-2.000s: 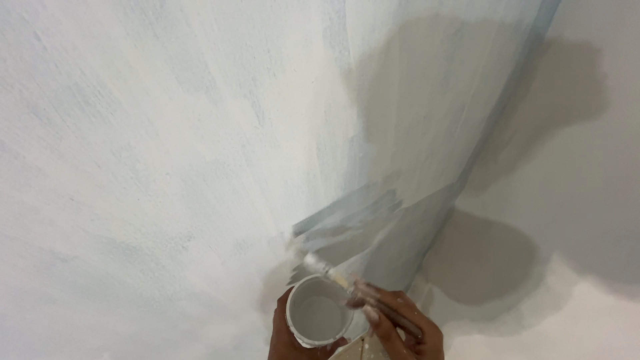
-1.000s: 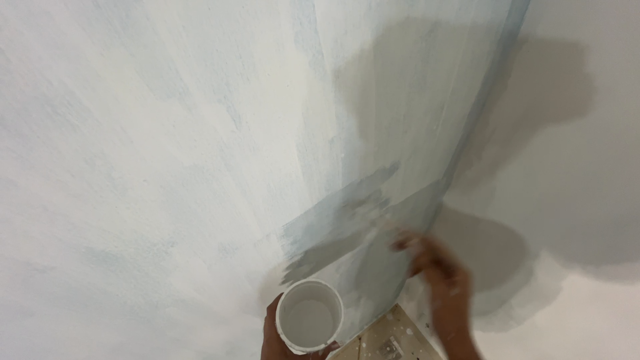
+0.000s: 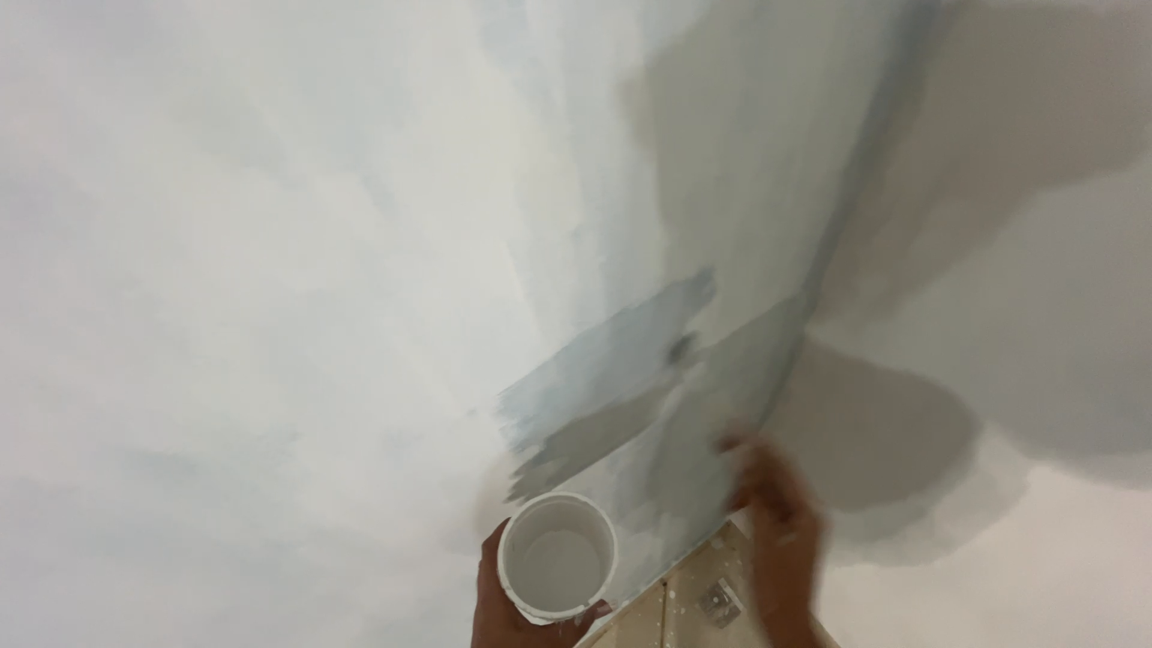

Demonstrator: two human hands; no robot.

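My left hand (image 3: pixel 506 598) grips a white plastic tub (image 3: pixel 558 556) with pale paint inside, at the bottom centre. To its right is my right hand (image 3: pixel 769 495), blurred by motion, with its fingers curled around a paintbrush whose dark, blurred tip (image 3: pixel 684 346) is near the wall. Behind the hands, the wall (image 3: pixel 315 270) bears streaky white and pale blue paint. A grey-blue painted patch (image 3: pixel 603 351) lies above the tub, with uneven edges at its left. The brush handle is mostly hidden or blurred.
A beige, paint-spattered panel (image 3: pixel 693 594) with a small metallic-looking plate (image 3: pixel 721 603) is below my hands. A darker blue-grey line marks a corner (image 3: pixel 846 198) running up to the right. Broad shadows fall over both wall surfaces.
My right hand has moved right from beside the tub, where it held the brush two seconds ago. The grey-blue patch above the tub looks broader. My left hand still holds the tub.
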